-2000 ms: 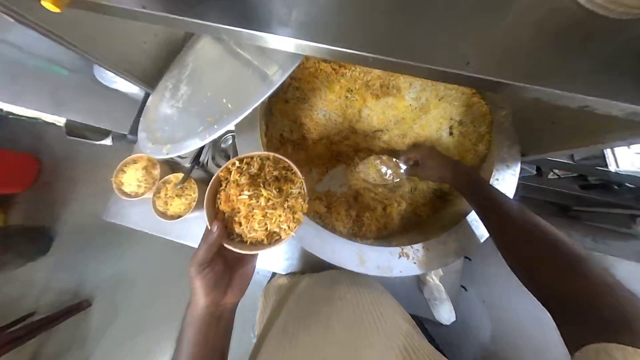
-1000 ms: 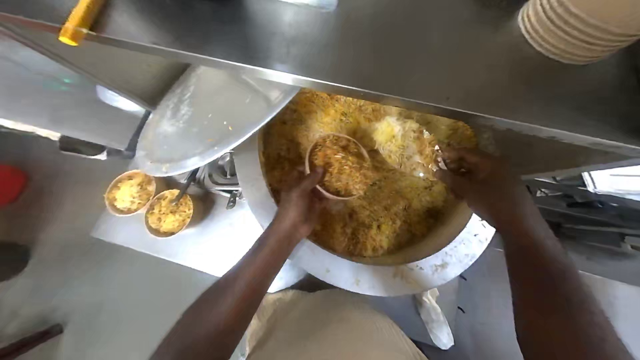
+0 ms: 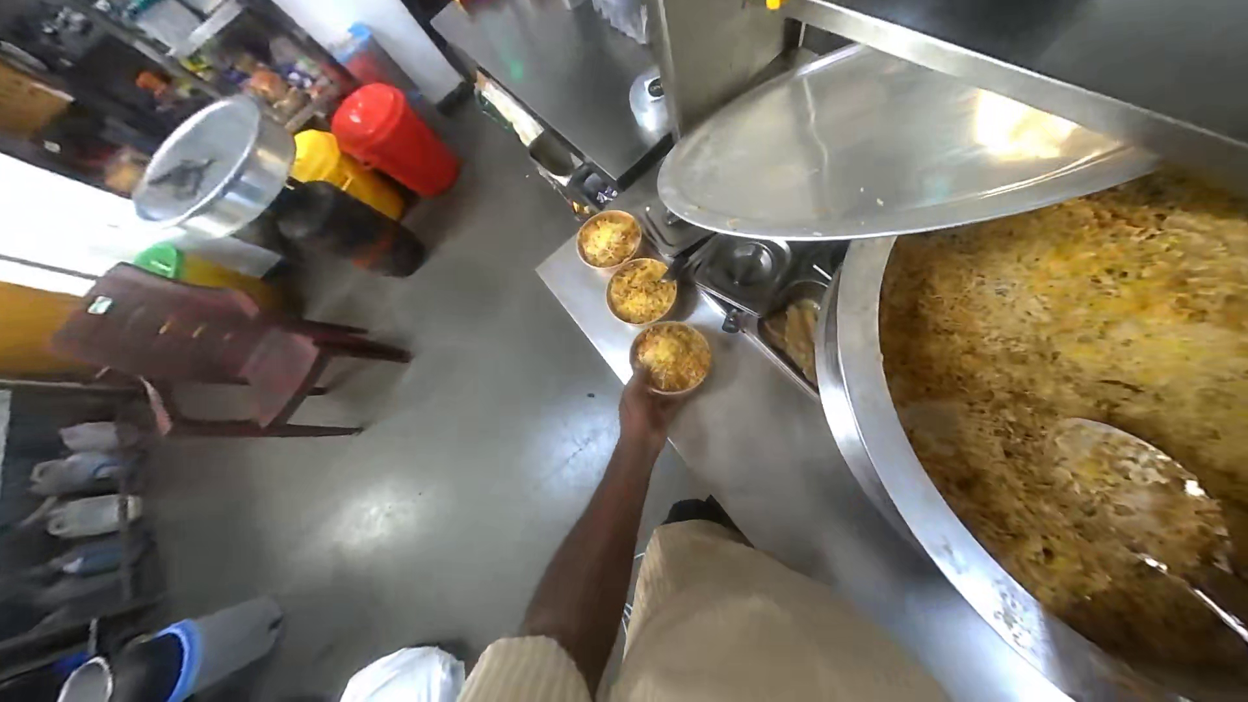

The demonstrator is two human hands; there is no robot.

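My left hand point(image 3: 647, 408) grips the near side of a round bowl of orange and yellow rice point(image 3: 673, 358) at the metal counter's edge. Two more bowls, a middle one point(image 3: 642, 292) and a far one point(image 3: 609, 240), stand in line beyond it, both filled with rice. To the right is a large metal pot point(image 3: 863, 390) of rice. A metal serving spoon point(image 3: 1141, 487) lies on the rice, its handle running out of view at the lower right. My right hand is not in view.
A large tilted metal lid point(image 3: 829, 146) leans over the pot's far left. Metal containers point(image 3: 746, 268) are set in the counter beside the bowls. Across the floor are a dark red plastic chair point(image 3: 195, 341), a red bin point(image 3: 390, 136) and a large metal vessel point(image 3: 214, 166).
My left hand has carried the filled bowl from over the pot to the counter, beside the two others. The right hand has gone out of view. The view has swung left.
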